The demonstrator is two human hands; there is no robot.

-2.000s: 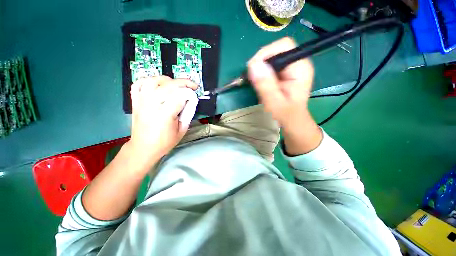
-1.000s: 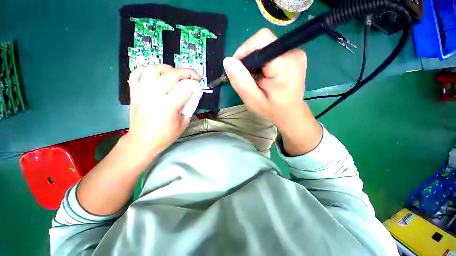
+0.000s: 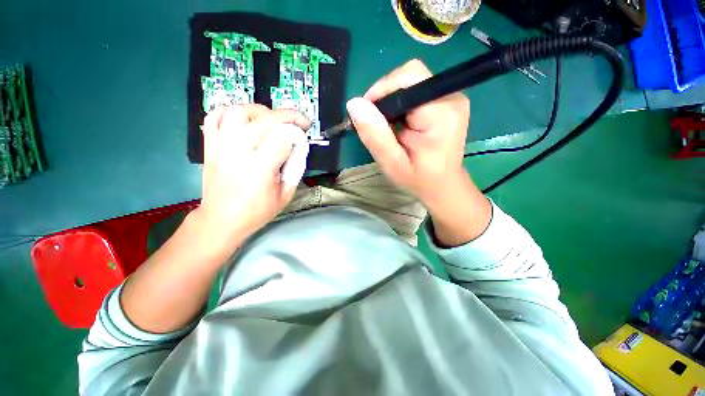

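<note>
A green PCB panel [image 3: 291, 77] with two boards side by side lies on a black work pad [image 3: 332, 85]. My left hand [image 3: 251, 158] rests over the panel's near part and hides it; a white covering shows on its thumb. Its fingers are bent down on the panel; I cannot see solder wire. My right hand [image 3: 421, 135] is closed round the black handle of the soldering iron [image 3: 456, 81]. The iron's tip is at the near right corner of the right board, beside my left fingers. Whether it touches is too small to tell.
A tip-cleaning pot [image 3: 425, 19] and a forked tool, maybe tweezers [image 3: 495, 42], lie at the far side. The iron's black cord loops to the right. A blue bin [image 3: 665, 46] stands far right, more boards [image 3: 19, 124] at left, a red stool [image 3: 77, 274] below the bench edge.
Since two seconds ago my right hand has moved left and the iron's handle sits closer to the panel. My left hand stays on the panel. The whole view has shifted slightly.
</note>
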